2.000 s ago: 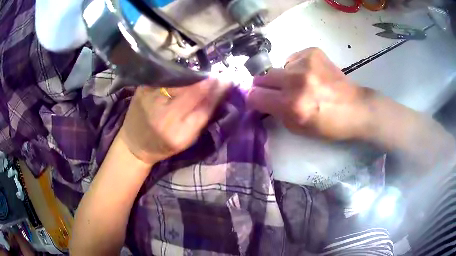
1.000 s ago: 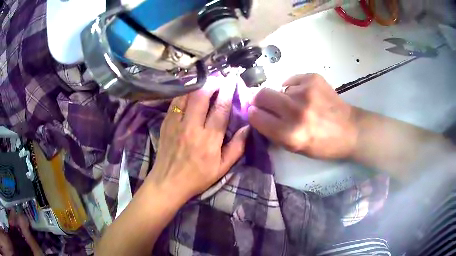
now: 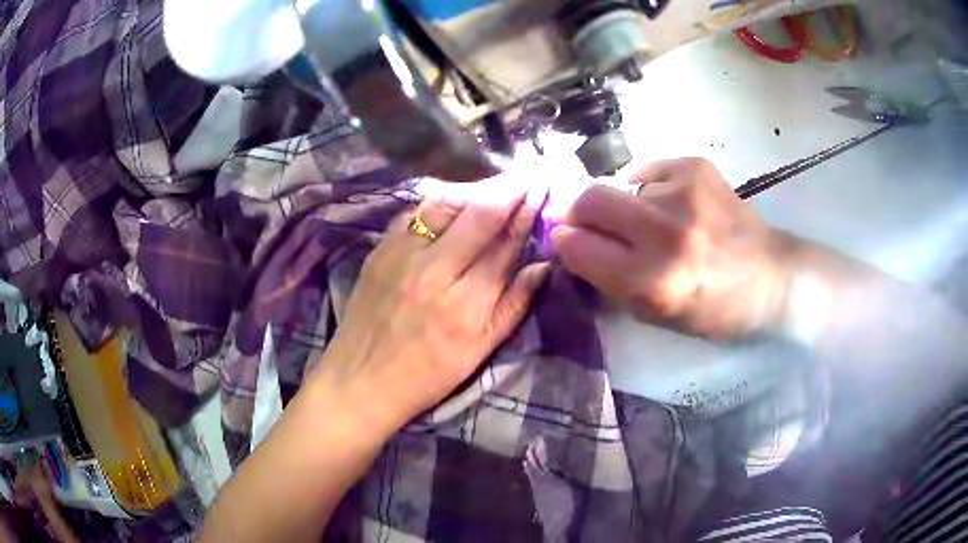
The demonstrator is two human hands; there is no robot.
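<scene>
The plaid fabric (image 3: 499, 445) in purple, white and dark checks runs from the needle area down over the bed's front edge. The sewing machine head (image 3: 467, 64) stands above it, with a glaring white-violet light at the needle that hides the presser foot. My left hand (image 3: 425, 297), with a yellow ring, lies on the fabric with its fingertips in the glare. My right hand (image 3: 669, 239) has its fingers curled and pinches the fabric's dark purple edge just right of the needle. Whether it also holds a small tool, I cannot tell.
Red and orange scissor handles (image 3: 780, 42) lie at the bed's back right. Grey-green thread nippers (image 3: 876, 106) lie at the far right, by a dark thin rod (image 3: 812, 159). More plaid pieces (image 3: 159, 255) are heaped left. A yellow-brown board (image 3: 122, 424) and another person's hand (image 3: 40, 496) are lower left.
My left hand first turned flatter on the fabric with its fingers spread, then shifted slightly right. My right hand stays at the fabric's edge. The machine head appears shifted as the view moves.
</scene>
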